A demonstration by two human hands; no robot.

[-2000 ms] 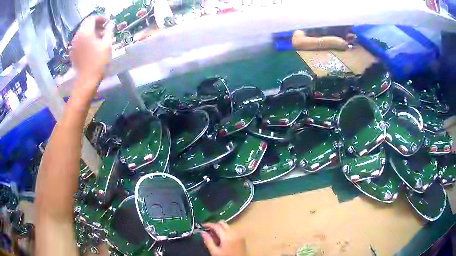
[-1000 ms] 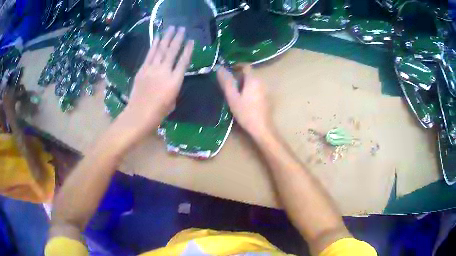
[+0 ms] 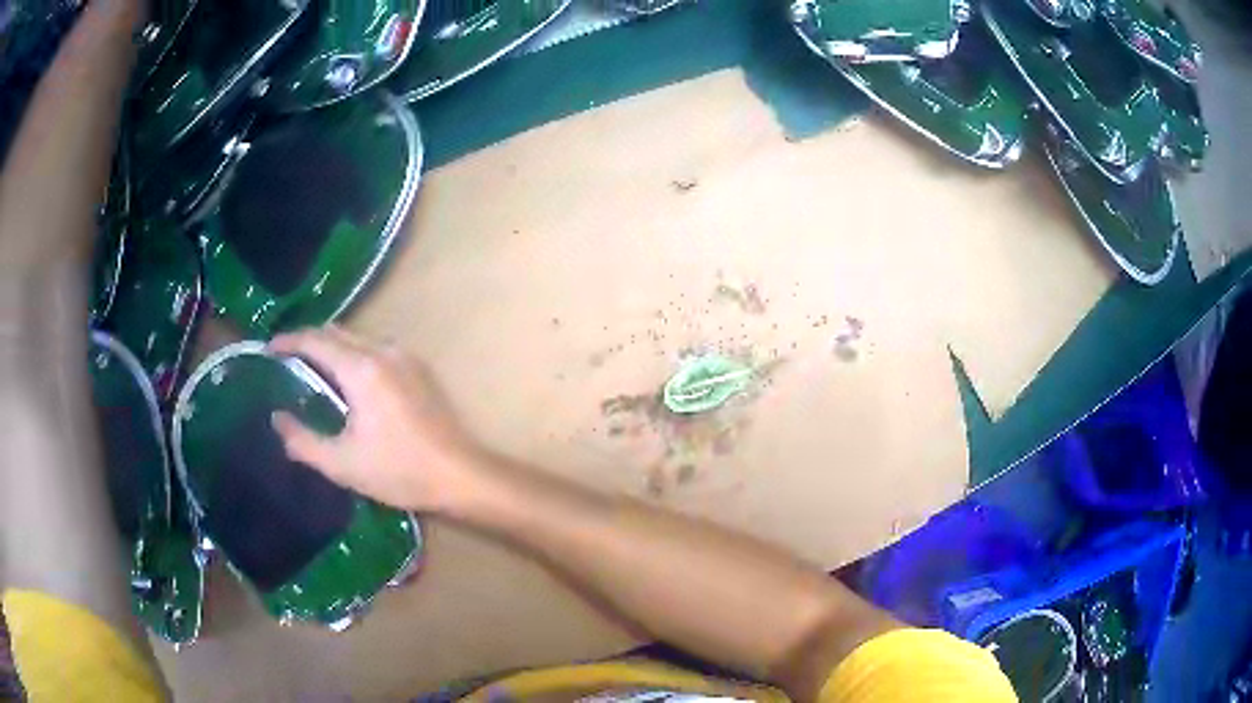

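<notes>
A glossy green moulded housing (image 3: pixel 323 566) with a silver rim and dark centre lies on the cardboard at the lower left. My right hand (image 3: pixel 378 426) is at its upper right edge, thumb over the dark centre and fingers at the rim, gripping it. My left forearm rises along the left edge; my left hand is cut off by the frame. A small pale green oval (image 3: pixel 707 383) sits on the cardboard with brown spots around it.
The tan cardboard (image 3: pixel 604 261) covers the green-topped table. More green housings (image 3: pixel 316 206) are piled at the left and back left, and others (image 3: pixel 1085 110) at the back right. A blue crate (image 3: pixel 1050 570) holding green pieces stands beyond the table's lower right edge.
The view has turned to the right. My left hand has left the housing and gone out of the picture; my right hand is now on the rim of the near housing.
</notes>
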